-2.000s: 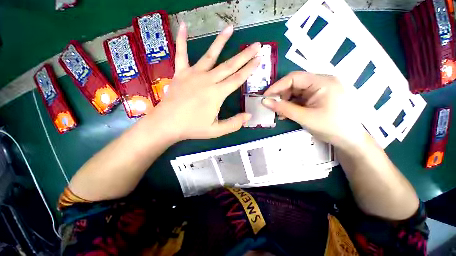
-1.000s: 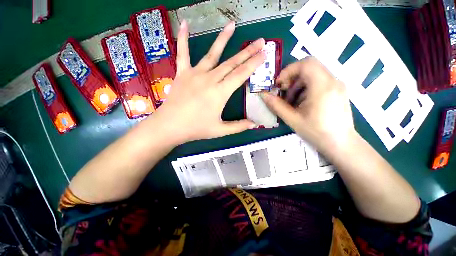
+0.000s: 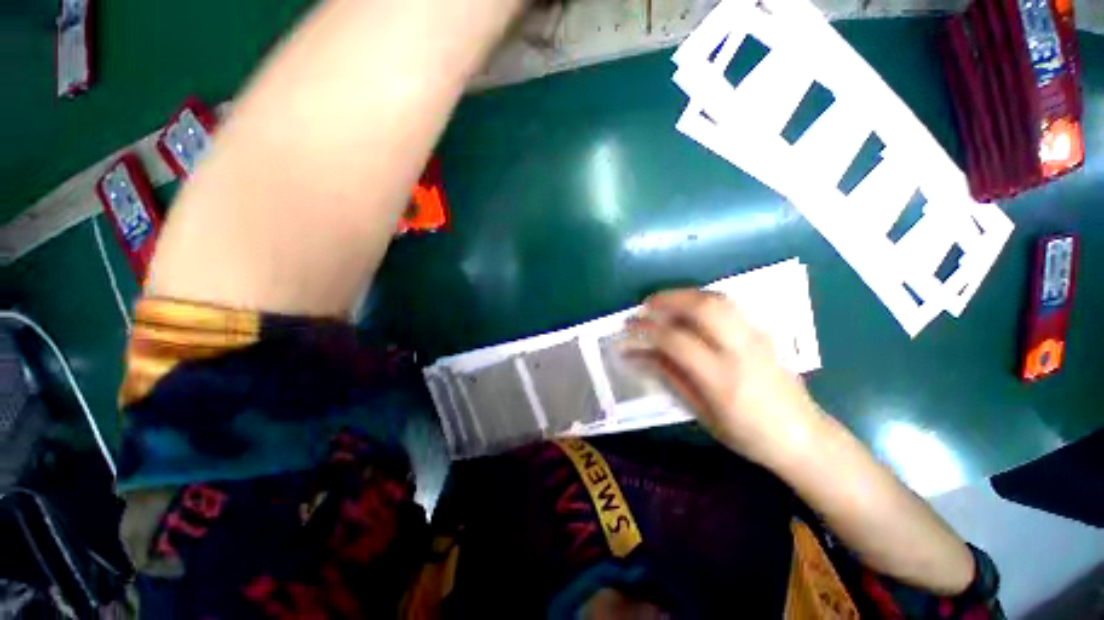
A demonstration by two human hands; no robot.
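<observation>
The loaded sticker sheet (image 3: pixel 775 303), a white strip with several grey rectangular adhesive pieces (image 3: pixel 563 385), lies nearest my body. My right hand (image 3: pixel 714 363) is over the sheet with its blurred fingertips on a grey piece around the middle; whether they grip it cannot be told. My left forearm reaches up across the picture, and my left hand is cut off by the top edge. Red units lie at left: one (image 3: pixel 128 208), another (image 3: pixel 188 136) beside it, and an orange end (image 3: pixel 424 208) showing past the forearm. The forearm hides the rest.
White waste sheets with windows (image 3: pixel 835 151) lie beyond my right hand. A thick stack of red units (image 3: pixel 999 103) stands at upper right, with a single red unit (image 3: pixel 1051 303) below it. A pale-faced unit (image 3: pixel 74 49) lies at far left beyond the metal rail (image 3: pixel 593 42).
The red unit is gone from the centre between my hands. My left hand has moved up and out of view. My right hand has moved down from the unit onto the sticker sheet.
</observation>
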